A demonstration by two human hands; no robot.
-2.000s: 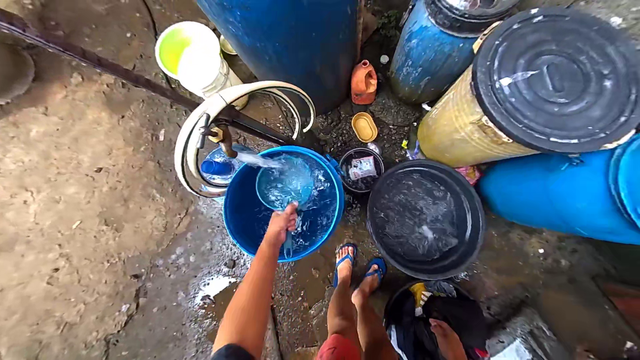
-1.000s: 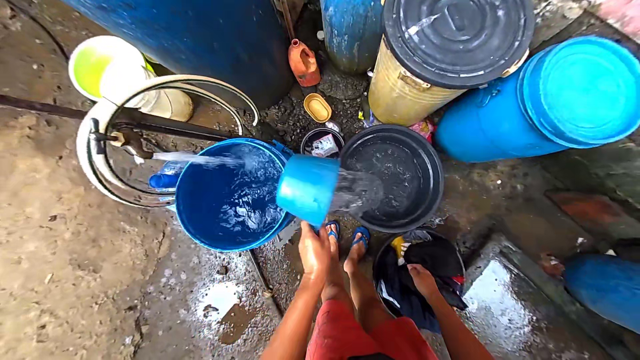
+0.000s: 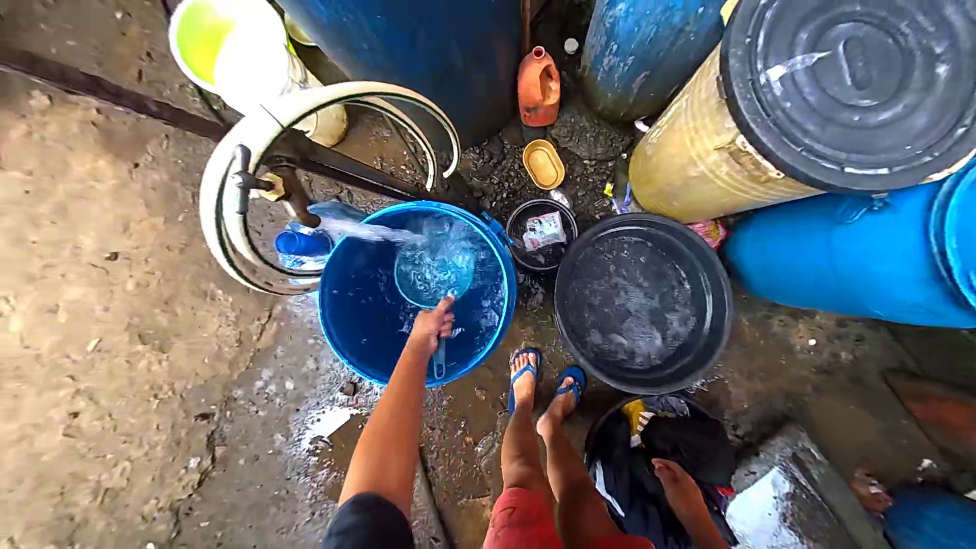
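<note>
My left hand (image 3: pixel 433 324) grips the handle of a light-blue plastic dipper (image 3: pixel 433 271), which lies in the water of a round blue tub (image 3: pixel 328 305). Water pours from a metal tap (image 3: pixel 293 204) into this tub and dipper. Right of it stands a round black basin (image 3: pixel 720 305) with water in it. My right hand (image 3: pixel 675 479) hangs over a container of dark clothes (image 3: pixel 686 442) near my legs; its fingers look loose and hold nothing that I can see. Both feet wear blue flip-flops (image 3: pixel 572 379) between tub and basin.
A coiled pale hose (image 3: pixel 221 206) hangs around the tap. Behind stand a large blue drum (image 3: pixel 427 61), an orange jug (image 3: pixel 539 91), a yellow oval dish (image 3: pixel 544 164) and a small black bowl (image 3: pixel 513 244). At right are a lidded yellowish barrel (image 3: pixel 686 137) and a blue barrel (image 3: pixel 823 259).
A second ago the dipper was tipped between tub and basin, pouring water towards the basin. My left hand has moved left with it, and the dipper is back in the blue tub.
</note>
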